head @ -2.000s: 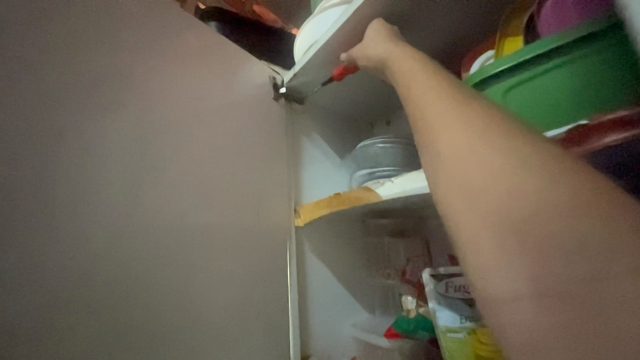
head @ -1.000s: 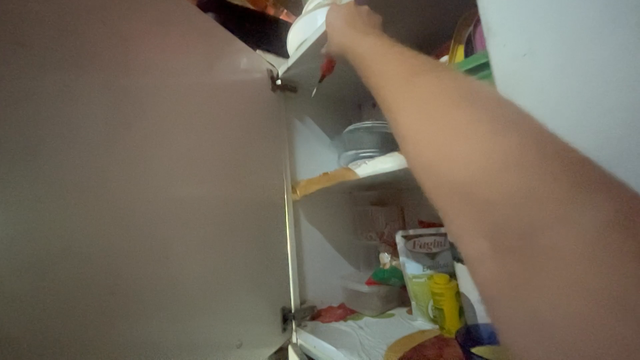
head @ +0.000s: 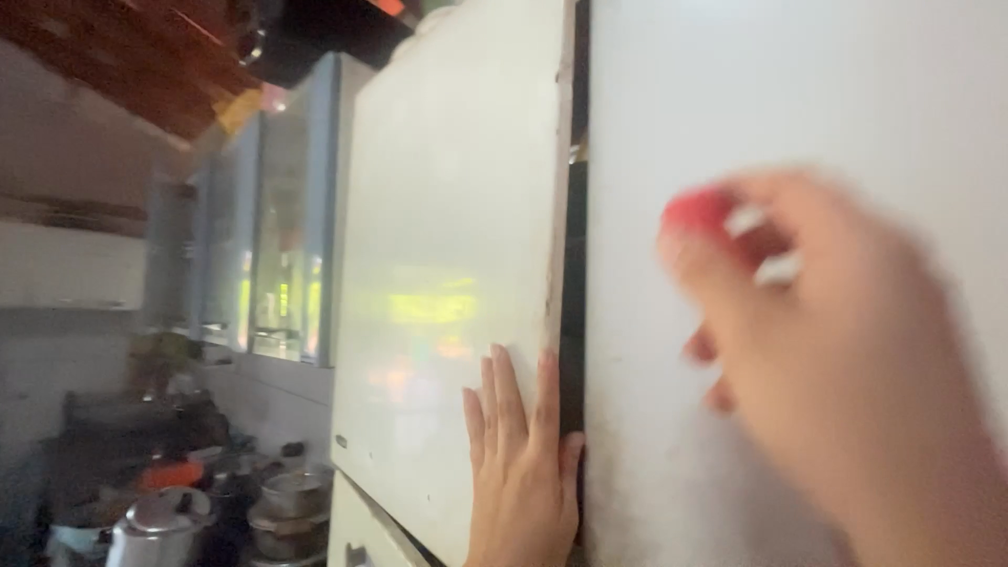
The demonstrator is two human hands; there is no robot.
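My left hand [head: 520,457] lies flat with fingers spread on a white cabinet door [head: 449,236], near the door's right edge. The door is nearly closed, with a narrow dark gap beside it. My right hand [head: 819,315], blurred, is raised at the right in front of a large white panel [head: 709,94]. Its fingers are curled around a red-handled tool [head: 697,216]; a small screwdriver-like shape with a thin shaft shows in the earlier views, but the shaft is hidden here. Small white bits show between the fingers.
Wall cabinets with blue-framed glass doors [head: 323,213] hang at the left. Below them stand stacked metal pots [head: 295,492], a lidded metal pot [head: 161,524] and an orange item [head: 172,475]. A lower white door [head: 370,528] sits beneath the large one.
The cabinet door has swung from open to nearly closed, hiding the shelves. My right hand has come away from the cabinet's top with the red-handled tool. My left hand has come into view.
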